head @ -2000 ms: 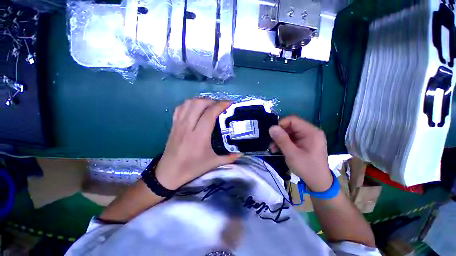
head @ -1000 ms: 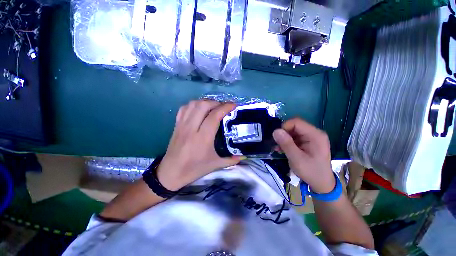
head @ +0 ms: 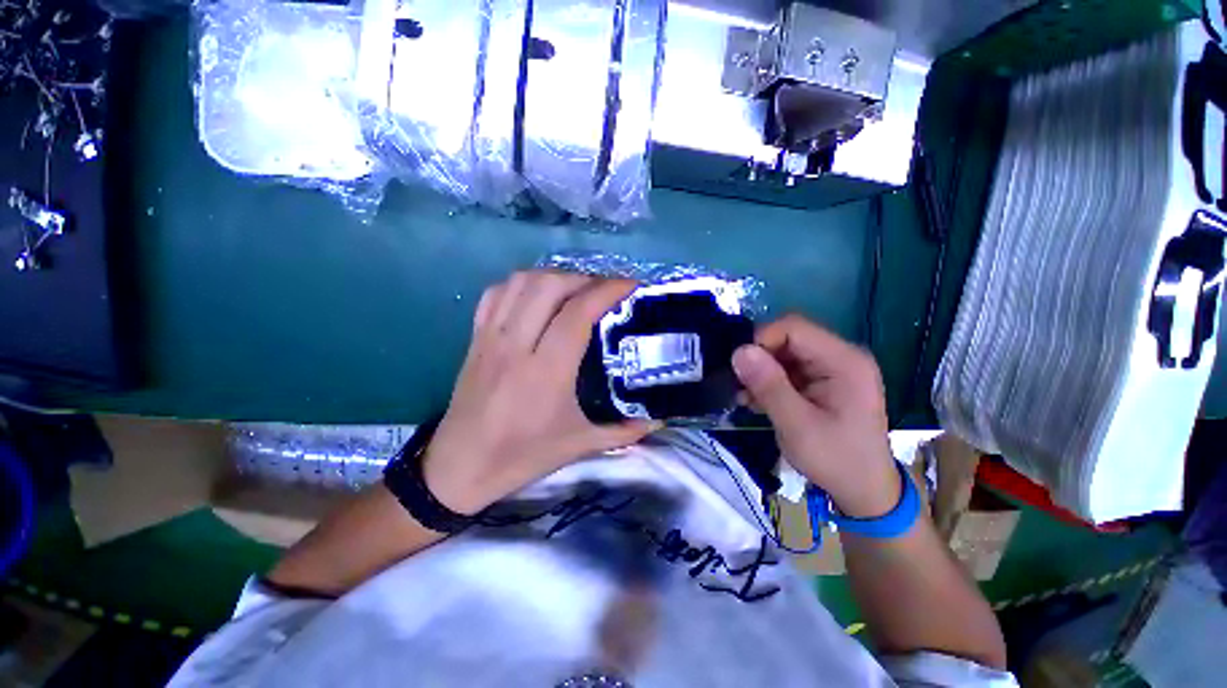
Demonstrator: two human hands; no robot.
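A palm-sized housing with a white rim is held over the front of the green mat. A black adhesive gasket with a notched outline lies on its face around a pale centre. My left hand grips the housing's left side, thumb at the lower edge and fingers at the upper edge. My right hand pinches the gasket's right edge between thumb and forefinger. Clear film shows behind the housing. Whether the gasket is fully stuck down cannot be told.
Film-wrapped housings line the back left. A silver screw feeder stands at the back centre-right. A tall stack of white liner sheets is at right. Wire leads lie on a black mat at far left. Cartons are below the bench.
Against two seconds ago, the whole view has shifted slightly. Both hands keep nearly the same hold on the housing and gasket; little else differs.
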